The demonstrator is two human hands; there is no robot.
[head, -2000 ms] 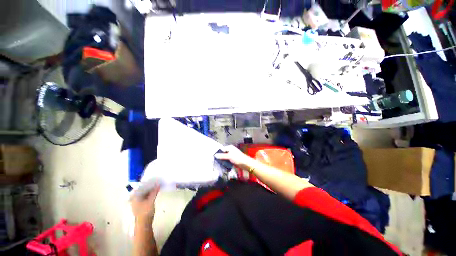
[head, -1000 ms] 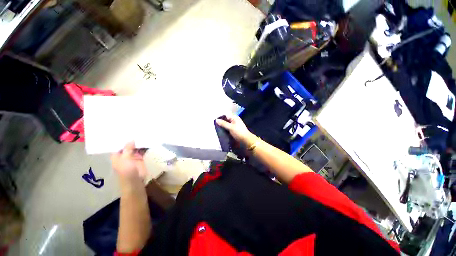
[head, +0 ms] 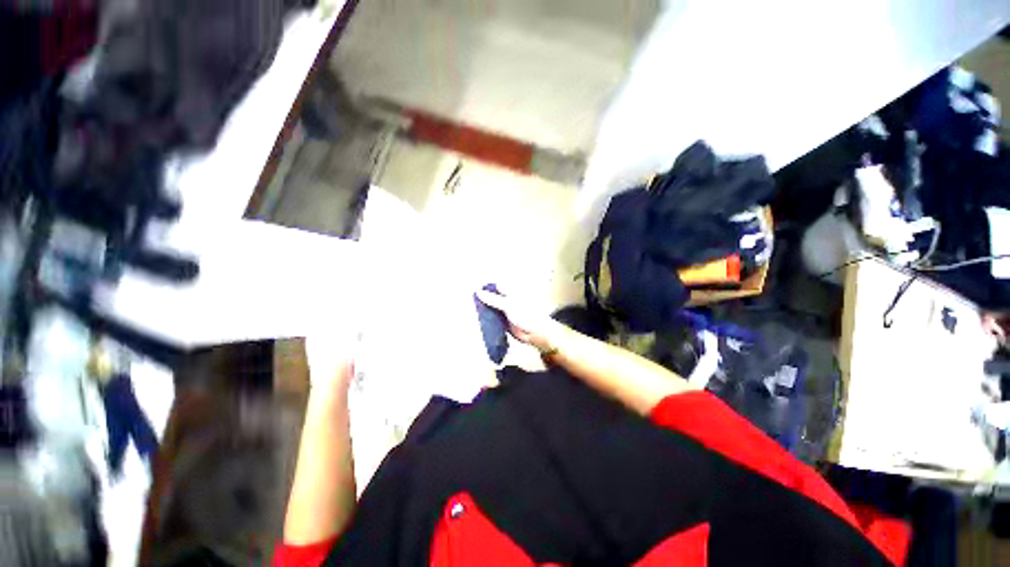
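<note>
A white paper sheet (head: pixel 410 288) is spread in front of my body, overexposed, so its edges blend with the pale floor. My left hand (head: pixel 330 360) is at its lower left, washed out, with the fingers closed on the sheet. My right hand (head: pixel 523 319) is at the sheet's right side and grips a small dark navy fabric piece (head: pixel 492 326), which hangs down from the fingers. Whether my right hand also pinches the paper cannot be told.
A cardboard box (head: pixel 740 290) heaped with dark cloth stands ahead right. A white table (head: pixel 914 377) is at the right and another white surface (head: pixel 720 89) runs behind the box. At the left, a blurred white table (head: pixel 210 282) bears dark things.
The view has turned; the pink-red stool is gone, and the box of dark cloth shows nearer the middle right. Both hands still hold the sheet and the dark piece.
</note>
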